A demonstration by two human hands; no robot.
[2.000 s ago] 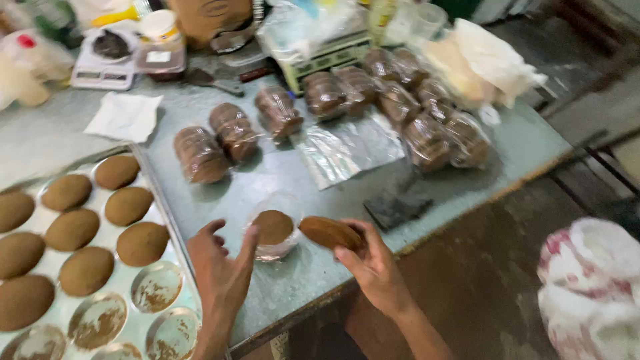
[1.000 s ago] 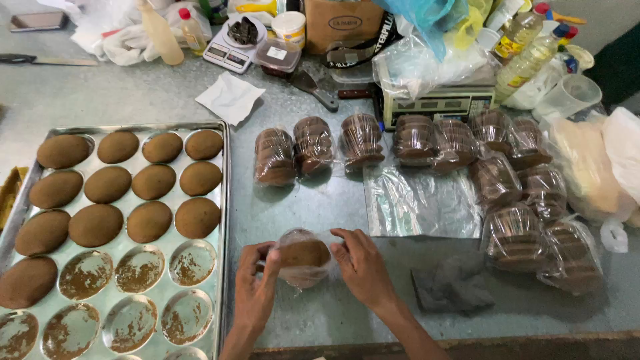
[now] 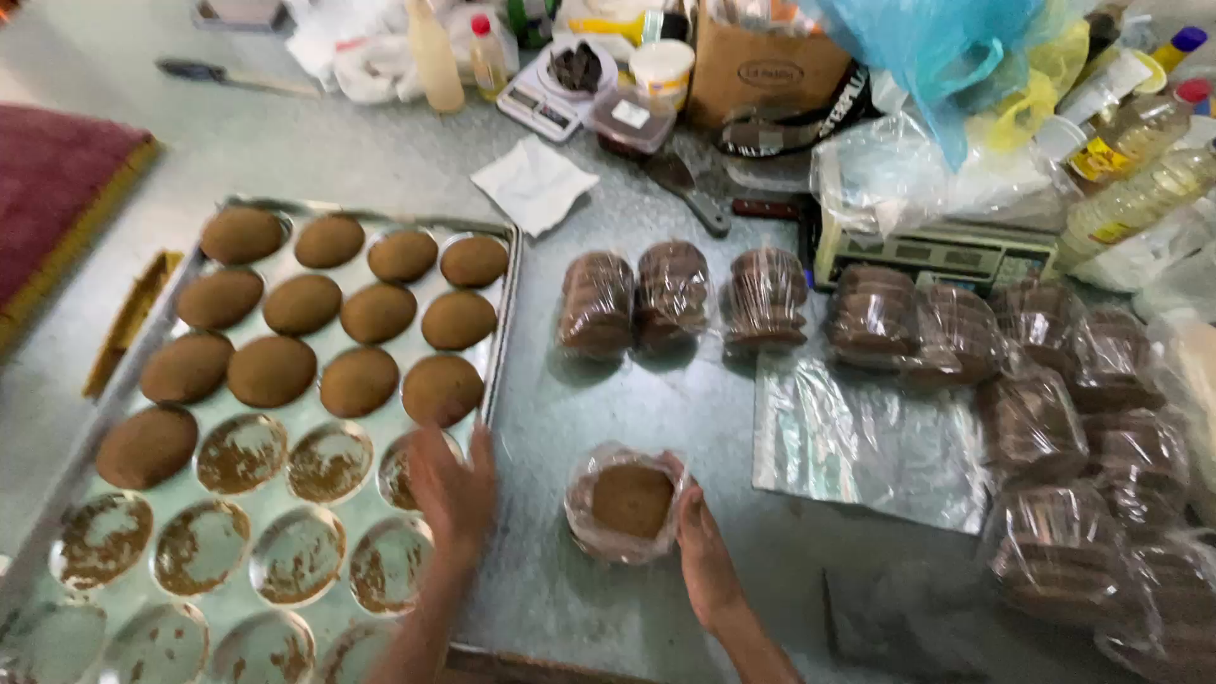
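Observation:
My left hand, blurred, reaches over the right side of a metal baking tray, by the lower edge of a round brown cake; whether its fingers touch the cake, I cannot tell. Rows of such cakes fill the tray's upper part, and the lower wells hold only brown crumbs. Right of the tray, my right hand grips the side of an open clear plastic bag standing on the table. A brown cake lies inside it. Wrapped stacks of cakes stand behind and to the right.
Flat plastic bags lie right of the open bag. Behind stand a bench scale, a small kitchen scale, a cardboard box and bottles. A scraper, a white paper and a knife also lie on the table.
A second ago both hands were at the bag; my left hand has since moved left to the tray, while my right hand remains at the bag. Two seconds ago my right hand held a cake beside it.

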